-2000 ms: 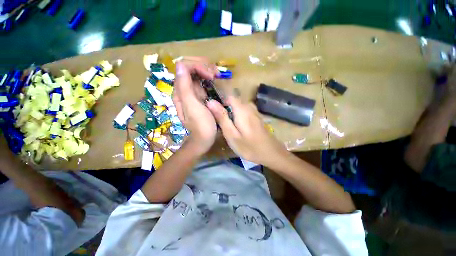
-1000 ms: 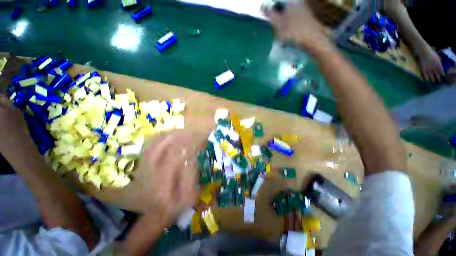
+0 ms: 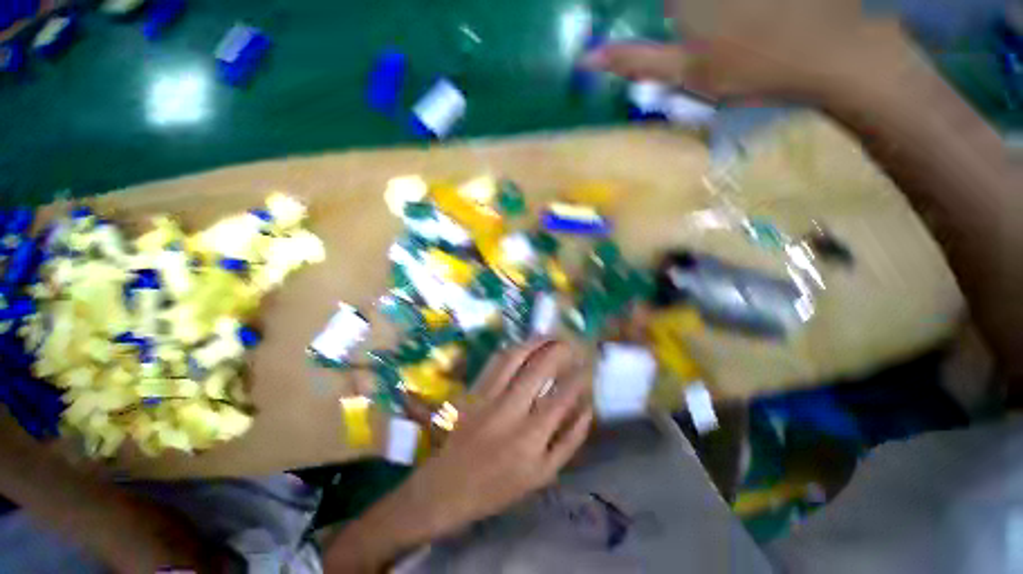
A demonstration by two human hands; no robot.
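A heap of small green circuit boards (image 3: pixel 606 288) with amber taped pieces (image 3: pixel 469 224) and white pads (image 3: pixel 625 381) lies on the brown bench in front of me. My left hand (image 3: pixel 533 409) is at the heap's near edge, palm down with fingers bent; blur hides whether it holds anything. My right hand (image 3: pixel 701 62) reaches over the green belt at the top, one finger extended near a blue pack; its grip is unclear. A dark block (image 3: pixel 735 294) lies right of the heap. A blue pack (image 3: pixel 577 220) lies behind the heap.
Yellow backing paper (image 3: pixel 146 336) is heaped on the left, with blue packs (image 3: pixel 25 325) beside it. More blue packs (image 3: pixel 386 81) lie on the green belt (image 3: pixel 303 123). A small black part (image 3: pixel 831 248) lies right of the block. Another person's arm (image 3: pixel 90 505) is at lower left.
My hands were together around a dark stack and are now apart. My left hand has come down to the heap's near edge. My right arm stays stretched over the belt; the view has shifted.
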